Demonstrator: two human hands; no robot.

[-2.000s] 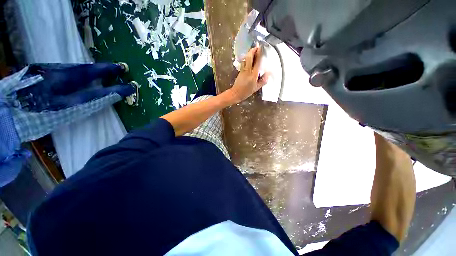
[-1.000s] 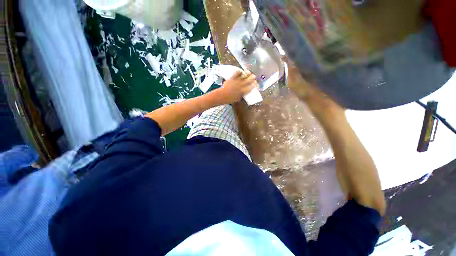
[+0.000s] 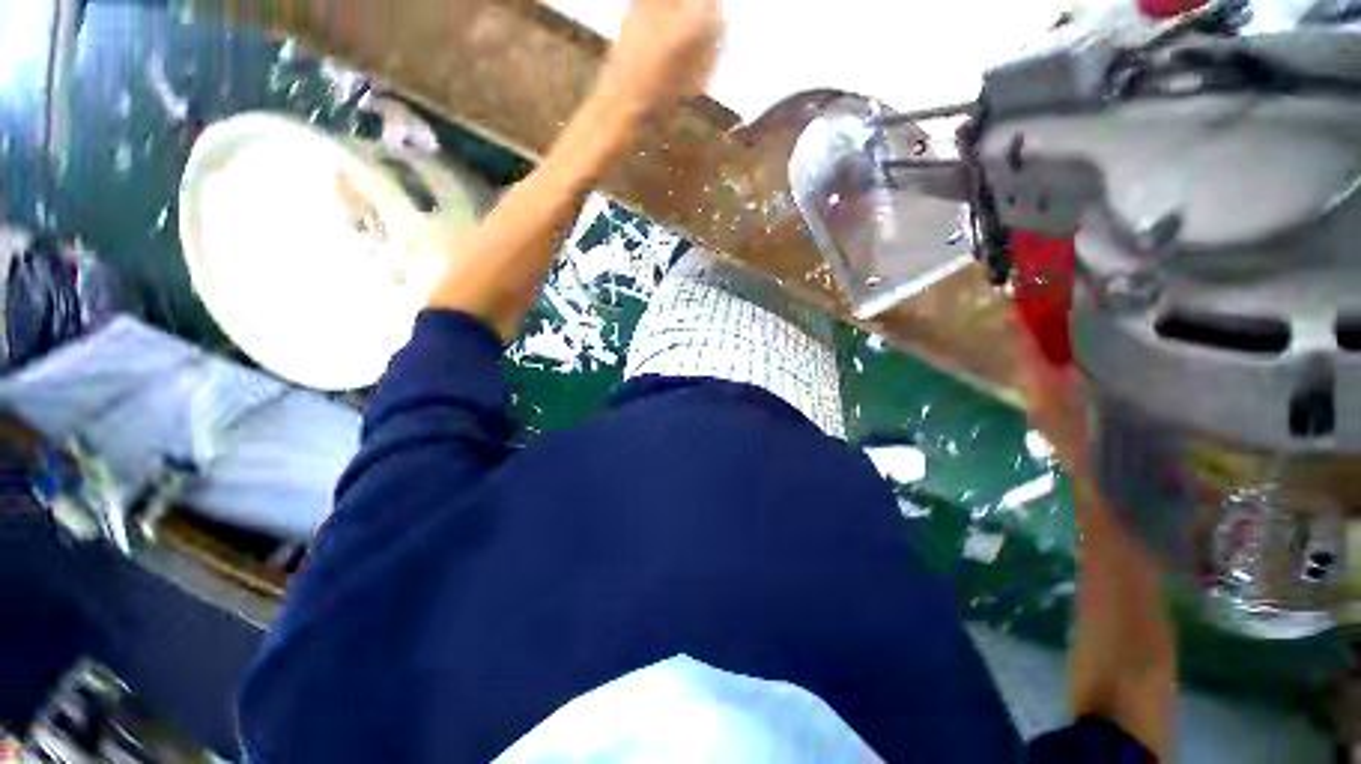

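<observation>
The grey straight-knife cutting machine [image 3: 1224, 194] fills the upper right, close to the camera. Its shiny base plate [image 3: 896, 224] lies at the brown table's near edge, beside the bright white lay [image 3: 851, 45]. My left hand [image 3: 667, 48] is at the top, blurred, by the lay's left part; its fingers are unclear and no offcut shows in it. My right forearm rises to the red handle part [image 3: 1045, 291]; the right hand [image 3: 1049, 370] is mostly hidden by the machine, so its grip cannot be seen.
The worn brown table [image 3: 448, 67] runs diagonally across the top. A large off-white tub [image 3: 306, 254] stands on the green floor at left, with light-blue cloth [image 3: 194, 411] below it. White scraps [image 3: 575, 306] litter the floor near my checked trousers.
The view has turned. My left hand has moved away from the base plate to the top, and the white offcut it held no longer shows. More of the machine and red handle part shows.
</observation>
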